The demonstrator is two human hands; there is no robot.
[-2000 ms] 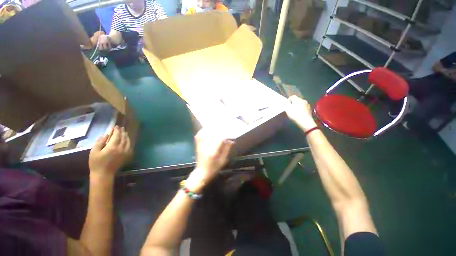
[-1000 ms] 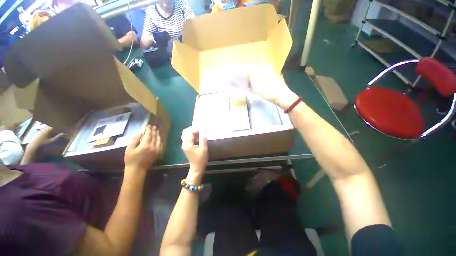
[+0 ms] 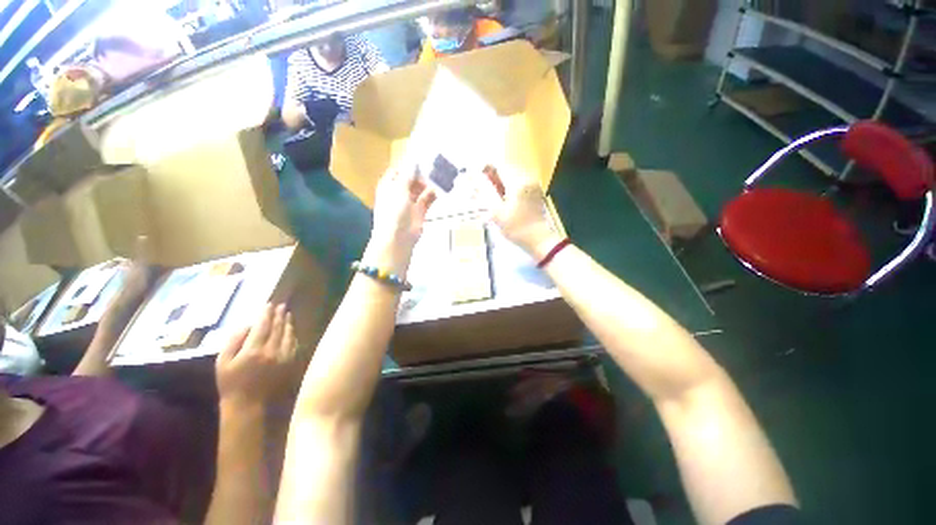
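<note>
An open brown mailer carton lies in front of me, its lid standing open at the back. A tan cardboard piece lies mid-carton on a white and pale grey filling. Above the carton's rear part, a white leaflet with a dark square print is held up between my hands. My left hand grips its left side and my right hand its right side. Glare blurs its edges and the fingertips.
At left, a person in a maroon top has a hand at another open carton. Two people sit across the green table. A flat brown cardboard piece lies at right, near a red chair and metal rack.
My right hand has come back from over the carton's rear and my left hand has risen from its front edge. Both now hold up the leaflet. The neighbouring carton's lid leans further back.
</note>
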